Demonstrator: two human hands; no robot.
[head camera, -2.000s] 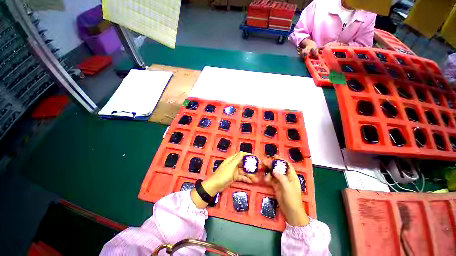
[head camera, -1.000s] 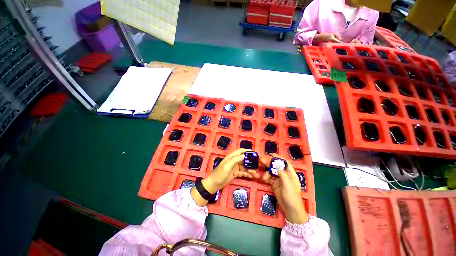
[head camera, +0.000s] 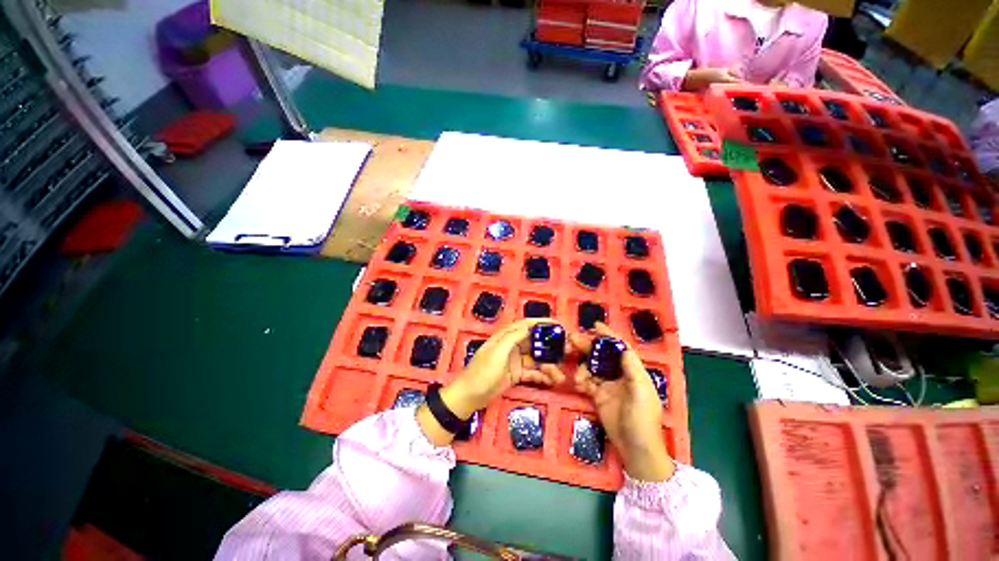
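Note:
My left hand (head camera: 495, 369) holds a watch unit (head camera: 547, 343) in its fingertips, glossy dark face towards me. My right hand (head camera: 629, 408) holds a second watch unit (head camera: 606, 357), also dark face up. Both hands are above a red-orange compartment tray (head camera: 348, 391), close together. Black watch units lie in most of its pockets; the front-left pocket is bare. The hands hide some middle and right pockets. Several units in the front row look speckled silver.
A full tray (head camera: 767, 296) is raised at right; a large-pocket tray (head camera: 816, 482) lies below it. Cables (head camera: 876, 378) lie between them. White paper (head camera: 690, 219) is behind the tray, a clipboard (head camera: 290, 195) at left rear. A person in pink (head camera: 728, 49) sits across.
Both units showed white faces at first; now both show dark, the left one turning before the right. The hands stay over the same part of the tray. The view has shifted slightly.

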